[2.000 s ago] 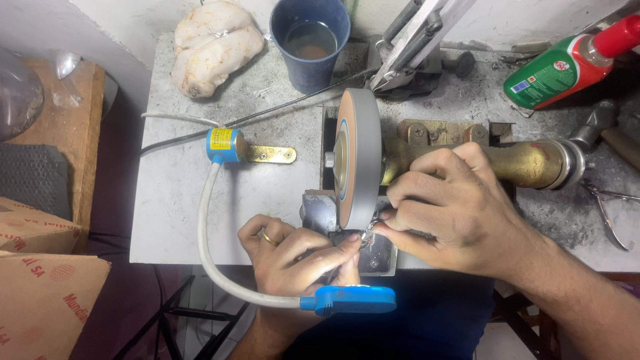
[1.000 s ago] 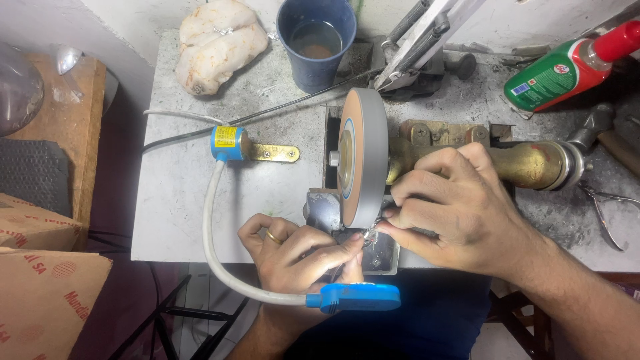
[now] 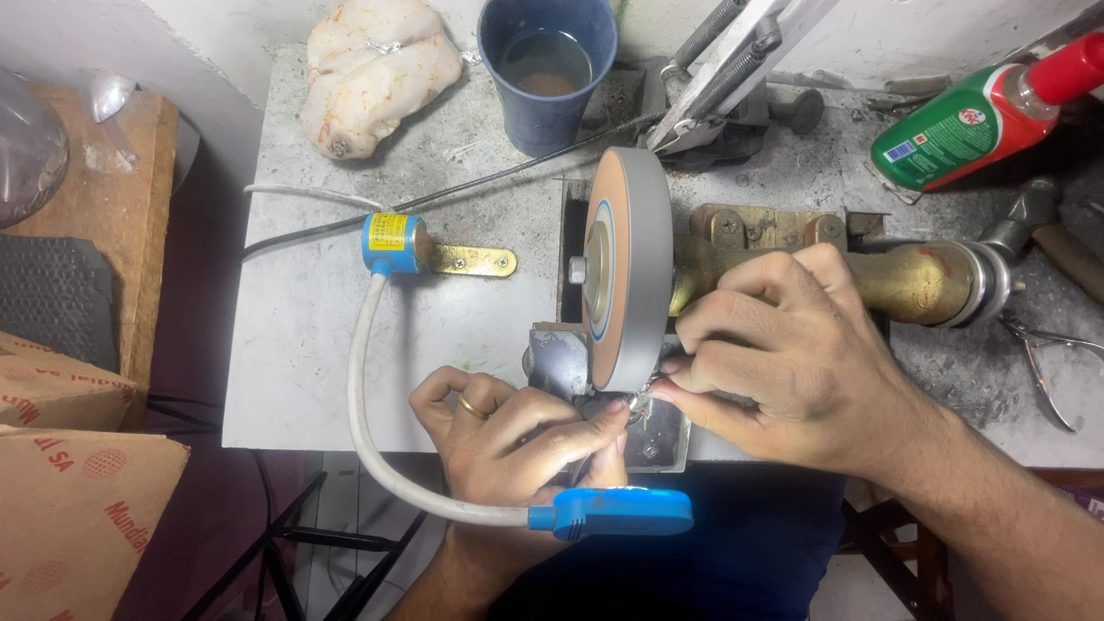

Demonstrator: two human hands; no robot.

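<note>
A grinding wheel (image 3: 636, 267) with a grey rim stands on a brass-coloured spindle housing (image 3: 906, 280). Just below the wheel's lower edge, a small shiny metal piece (image 3: 639, 404) is pinched between both hands; its exact kind cannot be told. My left hand (image 3: 526, 440), with a ring on one finger, grips it from the left between thumb and fingertips. From the right, my right hand (image 3: 776, 362) holds its other side, close against the wheel. A metal rest plate (image 3: 660, 440) lies under the fingertips. The blue head of a gooseneck lamp (image 3: 625, 512) hangs over my left wrist.
The lamp's blue base (image 3: 392, 244) sits left of the wheel. Behind are a blue cup of liquid (image 3: 548, 73), a whitish lump (image 3: 378, 78) and a metal spring arm (image 3: 733, 69). To the right are a green-and-red bottle (image 3: 957, 129), a hammer (image 3: 1026, 211) and pliers (image 3: 1039, 371). Cardboard boxes (image 3: 78, 517) stand left.
</note>
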